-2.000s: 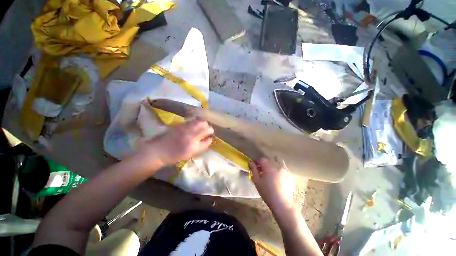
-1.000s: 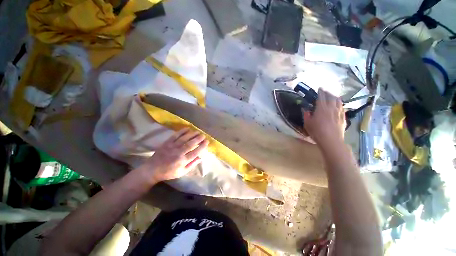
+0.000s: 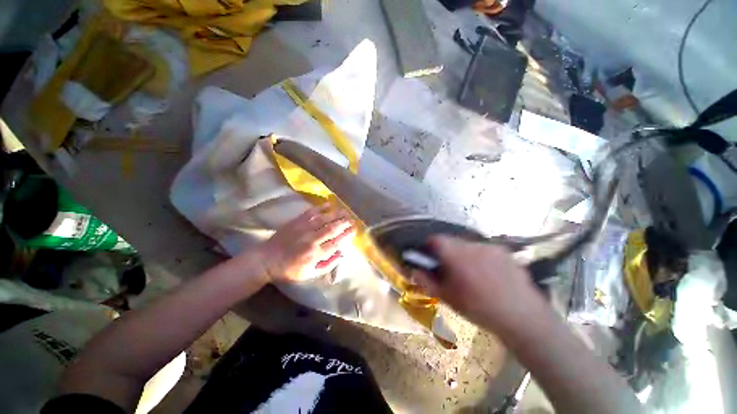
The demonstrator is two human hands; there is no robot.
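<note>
The garment piece (image 3: 242,182), white side up, lies over the beige sleeve board, which is mostly hidden by the cloth, iron and my right arm. A yellow seam allowance (image 3: 299,176) runs diagonally across it. My left hand (image 3: 311,242) lies flat on the white cloth beside the yellow strip, fingers spread, gripping nothing. My right hand (image 3: 465,275) is blurred and closed round the handle of the dark iron (image 3: 404,234). The iron is at the yellow strip, just right of my left fingertips; whether its soleplate touches the cloth is hard to tell.
Crumpled yellow cloth (image 3: 206,28) lies at the upper left. A grey bar (image 3: 410,36) and a dark flat rectangle (image 3: 493,77) lie at the back. The iron's cord (image 3: 602,194) loops to the right, near a clear plastic bag (image 3: 594,283). White paper (image 3: 562,137) lies behind.
My right hand went from the cloth to the iron at right, took hold of it and brought it left to the yellow strip. My left hand has flattened on the cloth. The view has shifted.
</note>
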